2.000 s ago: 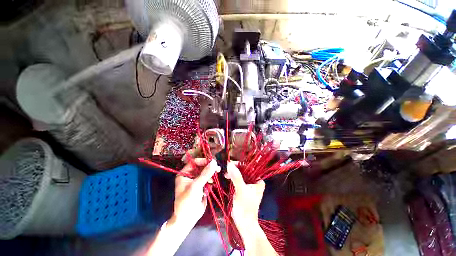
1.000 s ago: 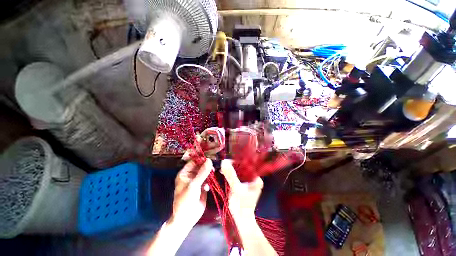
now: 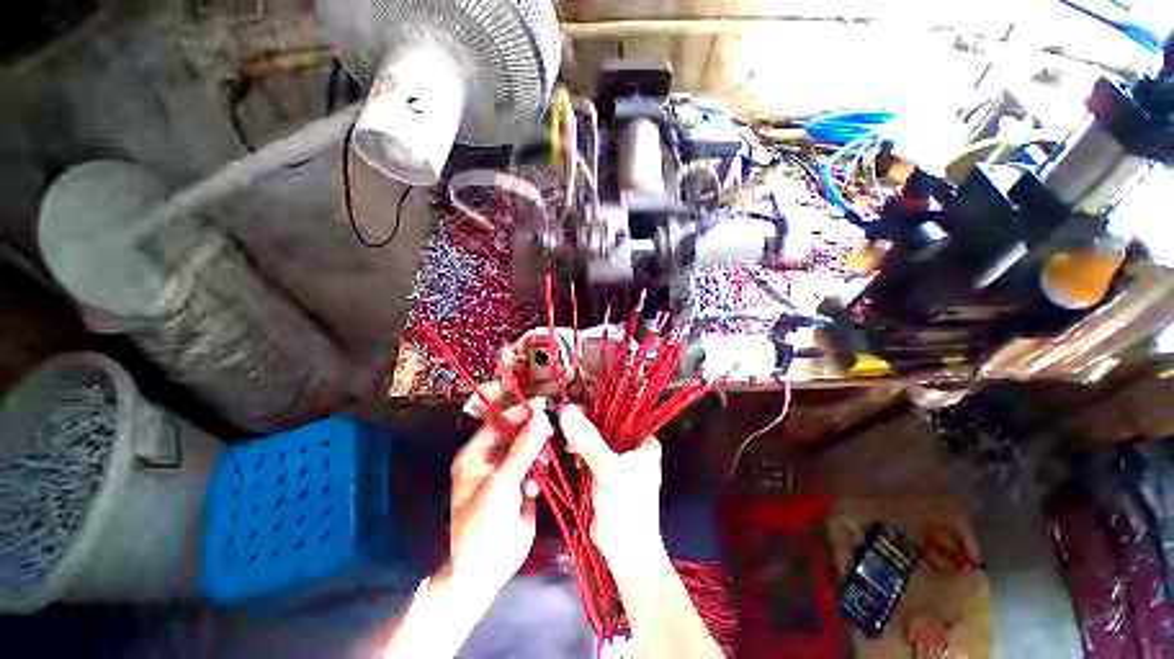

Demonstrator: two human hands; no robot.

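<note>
My left hand (image 3: 496, 483) is closed on a few red strands (image 3: 461, 364) that stick out to the upper left. My right hand (image 3: 621, 483) grips a thick fan of red strands (image 3: 644, 380) that spreads up and to the right. One or two strands stand upright between my fingertips, pointing at the machine. The dark bench machine (image 3: 633, 238) with its upright cylinder is straight ahead, its middle blurred. A pale round guide (image 3: 541, 357) is just beyond my left fingertips; the one beside it is mostly hidden by strands. More red strands hang down over my lap.
A white fan (image 3: 419, 122) stands at upper left. A blue perforated stool (image 3: 299, 511) and a pale bucket (image 3: 135, 451) of silvery pieces are at left. Silver and red bits (image 3: 464, 277) cover the bench. A black machine (image 3: 991, 264), a red crate (image 3: 782, 515) and a board (image 3: 966, 586) are at right.
The right-hand strands, blurred one second ago, now stand out sharply in a fan. The left-hand strands have spread to the upper left. The pale hose left of the machine has shifted.
</note>
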